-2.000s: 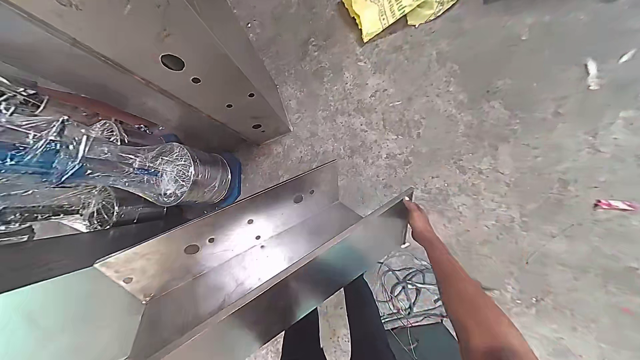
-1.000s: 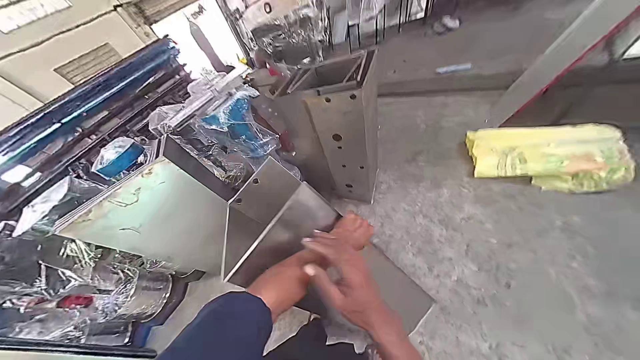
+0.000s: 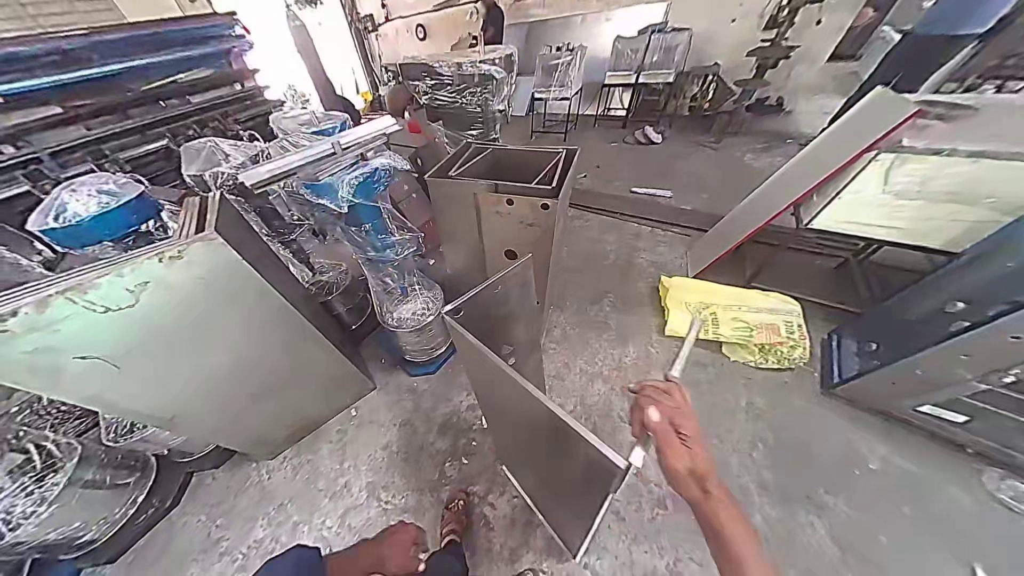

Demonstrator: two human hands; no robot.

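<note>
A bent sheet-metal panel (image 3: pixel 536 432) stands tilted on the concrete floor in front of me, its flanges seen partly edge-on. My right hand (image 3: pixel 668 428) is closed around a narrow pale strip (image 3: pixel 686 348) that meets the panel's right corner; whether this is the panel's own edge or a separate bar, I cannot tell. At the bottom, left of the panel, my left hand (image 3: pixel 392 548) is curled with nothing visible in it. Just behind the panel stands a tall sheet-metal column (image 3: pixel 520 228) with round holes.
A stack of greenish metal panels (image 3: pixel 184 344) and plastic-wrapped machine parts (image 3: pixel 412 320) stand at left. Yellow sacking (image 3: pixel 736 320) lies right of my right hand. A dark metal frame (image 3: pixel 944 352) is at the right edge. My foot (image 3: pixel 454 516) is near the panel's lower edge.
A second ago both hands were together at the panel, arms crossing; they are now apart, left hand low and right hand out to the right. The panel stands at a different angle. The view has shifted considerably.
</note>
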